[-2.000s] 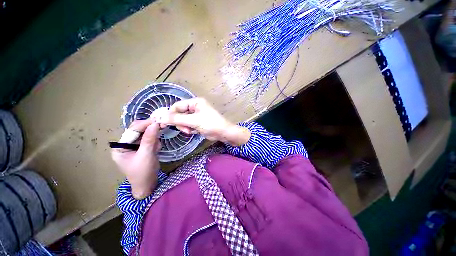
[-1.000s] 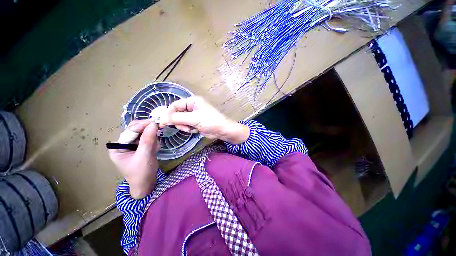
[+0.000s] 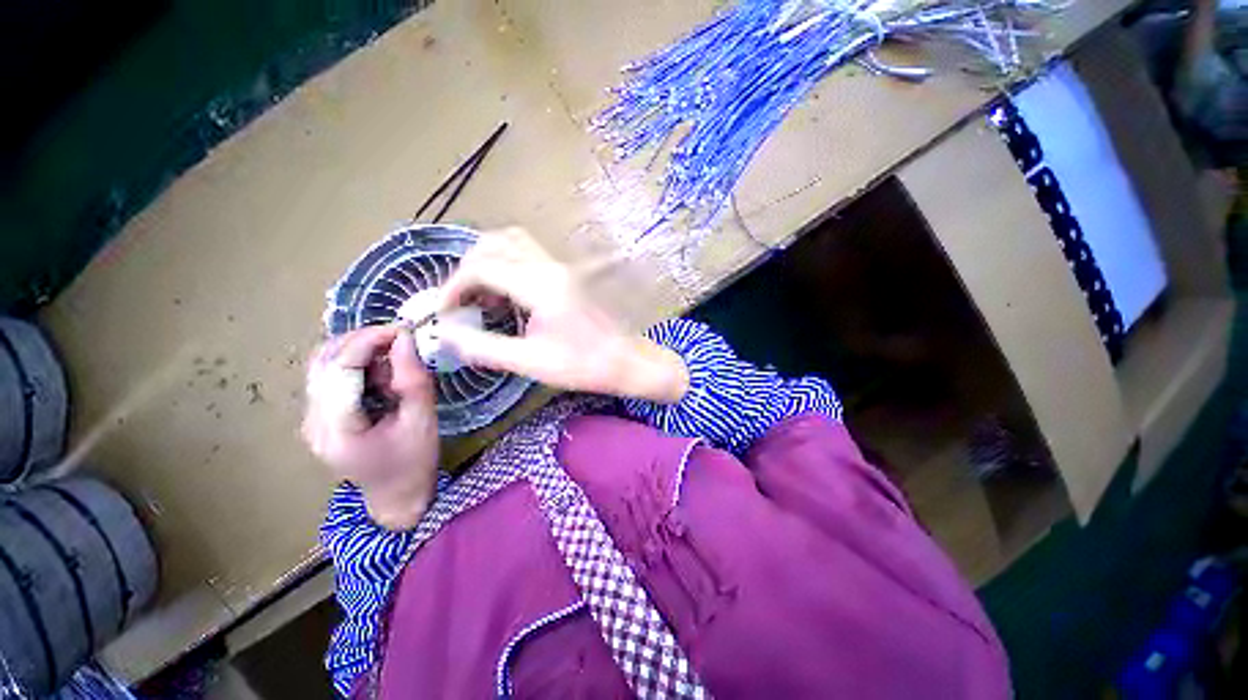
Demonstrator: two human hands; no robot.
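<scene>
The round grey finned fan housing (image 3: 359, 282) lies flat on the cardboard-covered bench, close against my apron. Its pale centre hub (image 3: 441, 358) shows between my hands. My left hand (image 3: 377, 427) is at the housing's left side, fingers curled round a dark slim tool that looks like tweezers, with a thin dark tip near the hub. My right hand (image 3: 559, 326) is over the housing's right side, thumb and fingers bent at the hub. It is slightly blurred, and whether it pinches a part is hidden.
Spare black tweezers (image 3: 461, 171) lie in a narrow V beyond the housing. A blue-white wire bundle (image 3: 767, 85) is at the far right. Grey stacked units (image 3: 71, 574) stand at the left. An open carton (image 3: 1027, 308) with a white sheet is beside the bench.
My right hand has opened its finger pose and shifted over the hub. My left hand has turned, so the black tool no longer sticks out to the left. The view has shifted slightly.
</scene>
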